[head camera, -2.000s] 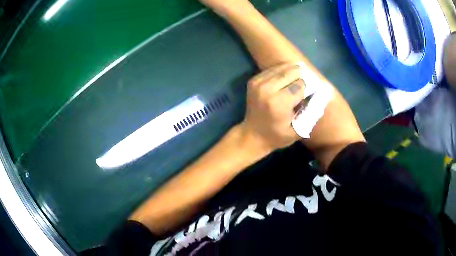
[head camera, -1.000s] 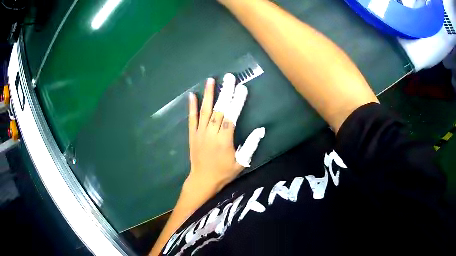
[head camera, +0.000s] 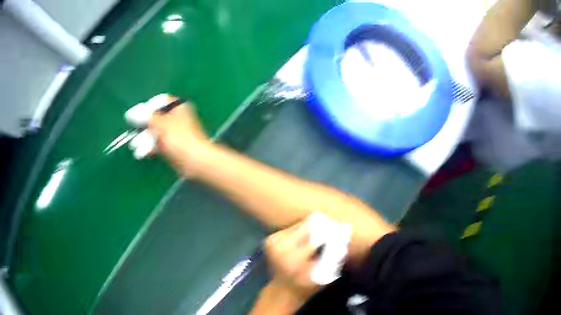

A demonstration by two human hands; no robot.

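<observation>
My right hand (head camera: 175,132) is stretched out over the glossy green surface at the upper left, with white finger cots on its fingertips. It holds tweezers (head camera: 170,106) with a dark handle, and their pale tips point down-left. My left hand (head camera: 295,255) is curled close to my body beside my right forearm, its fingers bent and white finger cots on them. A small dark spot shows between its fingers; blur hides whether it holds anything. A shiny pale streak (head camera: 227,284) on the dull green mat (head camera: 203,237) lies left of it; no black bars can be made out.
A large blue reel (head camera: 327,114) rests on a white sheet (head camera: 435,154) at the upper right. Crinkled clear film (head camera: 284,92) lies at the reel's left. Another person's arm (head camera: 501,37) and white clothing (head camera: 535,86) show at the right edge. Yellow-black tape (head camera: 485,204) marks the floor.
My right hand, out of view before, is now visible with tweezers over the glossy green surface. My left hand has left the mat and curled near my body. The view has shifted toward the reel.
</observation>
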